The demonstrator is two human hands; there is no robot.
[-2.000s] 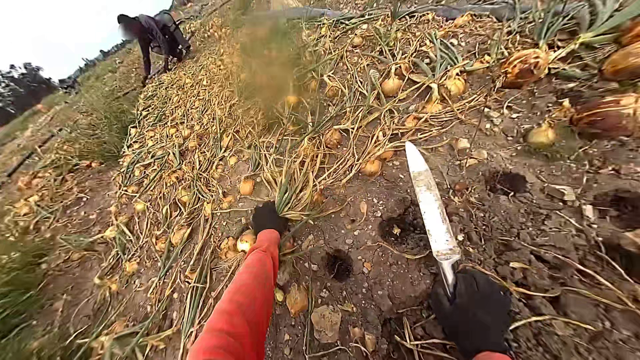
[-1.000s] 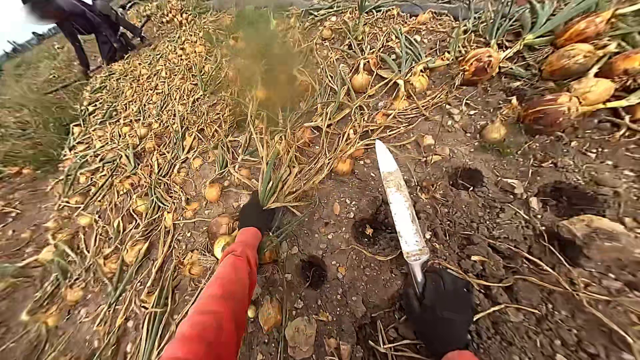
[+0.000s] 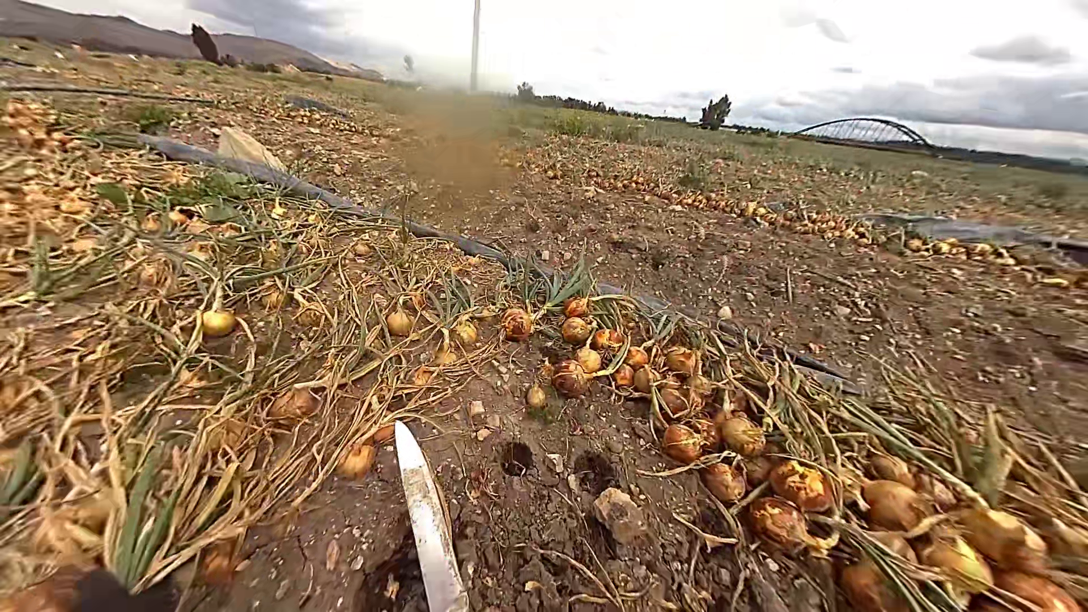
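At the bottom left edge, only a dark, blurred bit of my gloved left hand (image 3: 115, 591) shows, beside a tuft of green and dry onion leaves (image 3: 149, 518); whether its fingers grip them is hidden. A knife blade (image 3: 429, 518), streaked with soil, points up and slightly left from the bottom edge. Its handle and my right hand are out of frame. Just left of the blade's tip lies an onion (image 3: 357, 461). Pulled onions (image 3: 778, 520) with dry tops lie in a heaped row at the right.
A dark irrigation hose (image 3: 476, 246) runs diagonally across the soil behind the onions. Small holes (image 3: 517, 459) and a stone (image 3: 619, 515) are right of the blade. Farther back stretch another onion row (image 3: 816, 223), a pale rock (image 3: 246, 149) and a pole (image 3: 475, 51).
The view has swung up and to the right, bringing in the horizon. My right hand and the person at the upper left have gone out of frame; my left is almost out.
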